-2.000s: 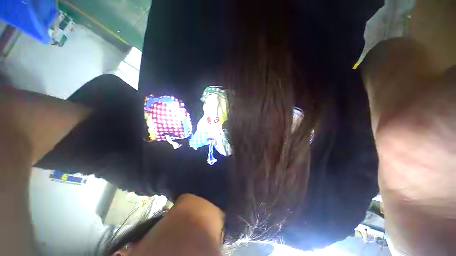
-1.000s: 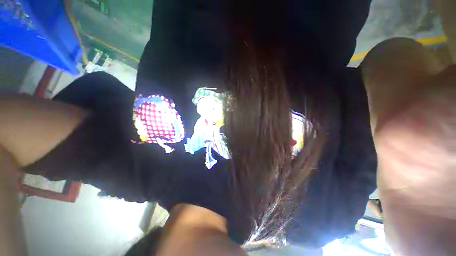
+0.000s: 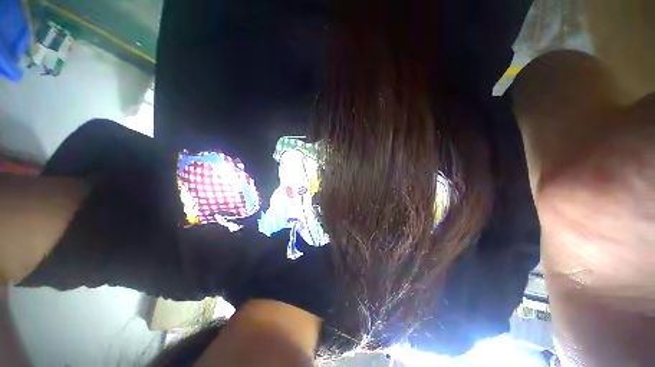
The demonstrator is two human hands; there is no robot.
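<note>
A person's black top fills the middle of the view, with long brown hair hanging over it. A red-and-white checked patch and a pale figure patch show on the cloth. Bare skin of an arm shows at the bottom, and another stretch of bare arm at the left edge. A large blurred area of skin covers the right side, very close to the camera. I cannot tell whether it is a hand or whose it is. No fingers or held object can be made out.
A blue container is cut off at the upper left edge. A green surface with a yellow line lies beside it. A pale surface shows below it. Strong white glare is at the bottom, and blurred equipment stands at the lower right.
The blue container has shifted towards the upper left corner and shows less. The black top and checked patch sit a little further left. The blurred skin at the right has barely moved.
</note>
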